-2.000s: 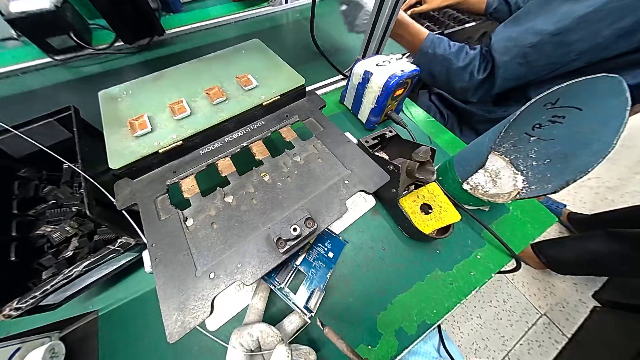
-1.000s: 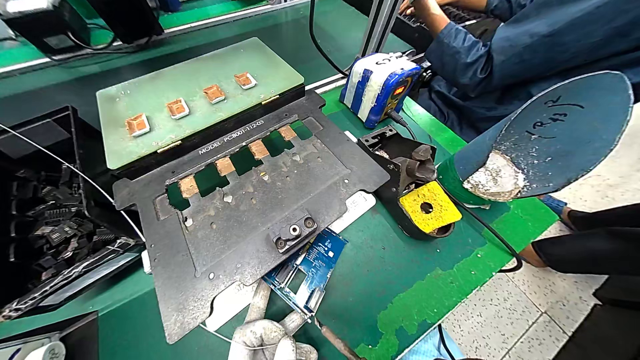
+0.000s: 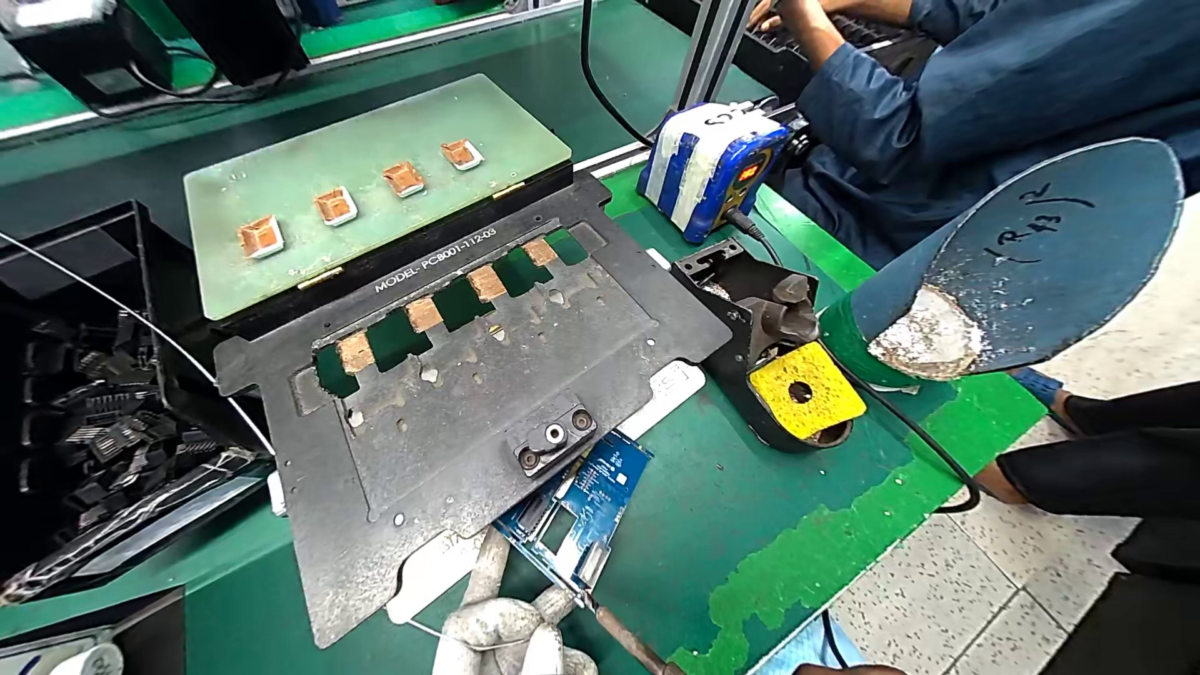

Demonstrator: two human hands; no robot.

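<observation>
My left hand [image 3: 502, 630], in a soiled white glove, is at the bottom centre with its fingers around the lower left end of a blue circuit board [image 3: 605, 497]. A thin wire [image 3: 427, 630] crosses the glove. A soldering iron [image 3: 626, 637] enters from the bottom edge, its tip at the board's lower end. The board's upper left part is hidden under a black fixture plate [image 3: 450, 403]. Only a sliver of skin, apparently my right hand [image 3: 848, 669], shows at the bottom edge; its grip is out of view.
A pale green panel [image 3: 375, 112] with several small copper-coloured pieces lies behind the plate. A soldering station [image 3: 712, 169], an iron stand [image 3: 731, 328] with yellow sponge [image 3: 806, 389] and a cut blue tube [image 3: 1059, 253] stand right. A black bin [image 3: 141, 281] is left; a co-worker's sleeve [image 3: 862, 112] is behind.
A sliver of skin now shows at the bottom edge, right of the iron. The left hand, board and iron have hardly moved.
</observation>
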